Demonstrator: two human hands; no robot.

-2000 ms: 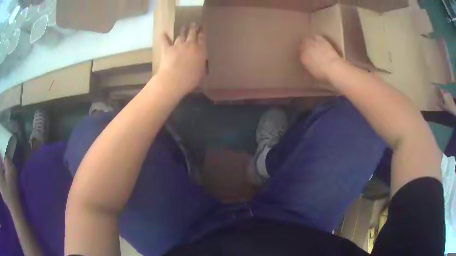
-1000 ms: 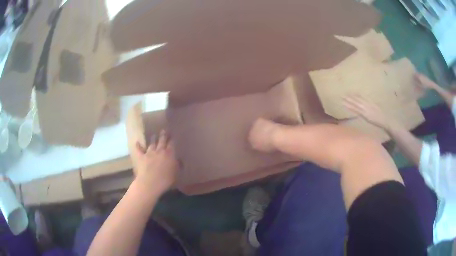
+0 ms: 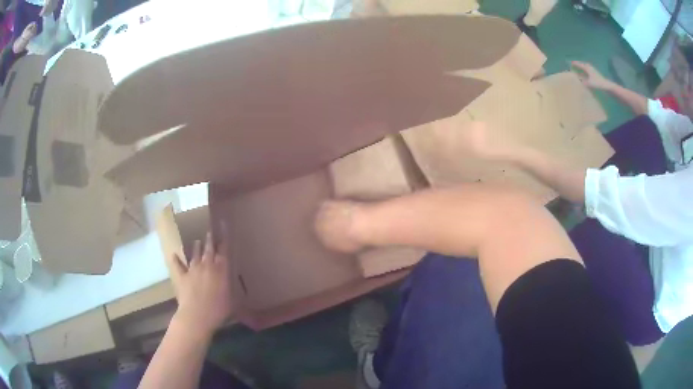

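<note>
A brown box being folded [image 3: 277, 251] lies across the table edge, its inside facing up. Its large lid with split, rounded flaps [image 3: 304, 95] stands up at the back. My left hand [image 3: 201, 285] is on the left side wall [image 3: 173, 235], fingers on its inner side and thumb outside. My right hand [image 3: 342, 226] is curled and presses on the tray floor at the inner edge of the right side panel [image 3: 372, 171], which lies folded inward. Its fingertips are hidden.
Flat blanks [image 3: 524, 114] lie at the right, with a neighbour's blurred hand [image 3: 471, 140] over them. Printed boards [image 3: 72, 159] stand at the left above clear containers. Closed cartons [image 3: 72, 338] line the table's lower edge.
The view has turned, so the box appears lower and further left. The right side panel has folded inward over the tray floor. The neighbour's hand has moved left over the blanks.
</note>
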